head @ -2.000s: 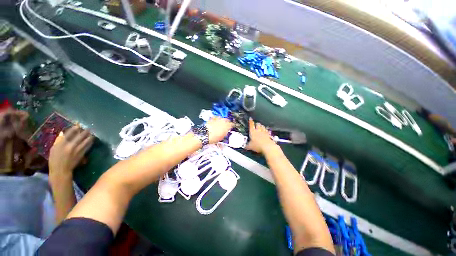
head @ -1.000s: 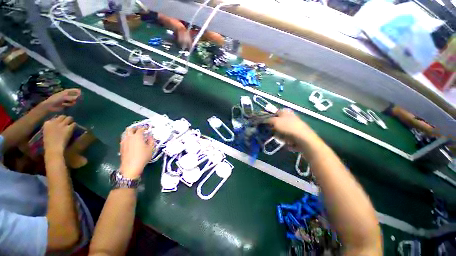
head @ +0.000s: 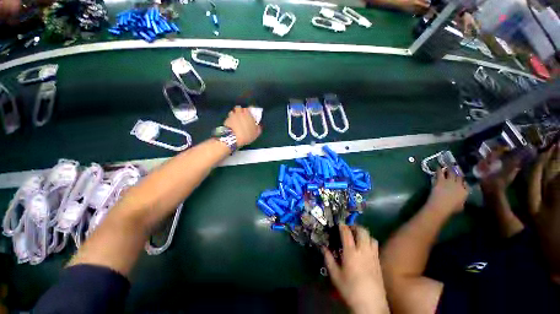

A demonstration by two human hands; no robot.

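Observation:
My left hand (head: 244, 126), with a watch on the wrist, is over the dark green belt, fingers curled on a white piece (head: 256, 114) that looks like a housing end; the rest is hidden. My right hand (head: 358, 264) is at the near edge of a heap of blue cells (head: 295, 184) and small boards with wires (head: 316, 214). Its thumb and forefinger are apart at the heap; no held part shows. Three fitted housings (head: 315, 116) with blue ends lie side by side on the belt. A pile of white housings (head: 64, 205) is at the left, partly behind my left forearm.
Loose housings (head: 163, 135) lie on the belt. A pale rail (head: 393, 143) divides bench and belt. Another worker's hand (head: 449, 191) touches a white housing at the right, near a metal post (head: 516, 104). Blue cells (head: 144, 24) lie beyond the far rail (head: 276, 44).
The view has turned to the right. My left hand has moved from the housing pile to the belt. My right hand has moved from the parts over the belt to the bench heap.

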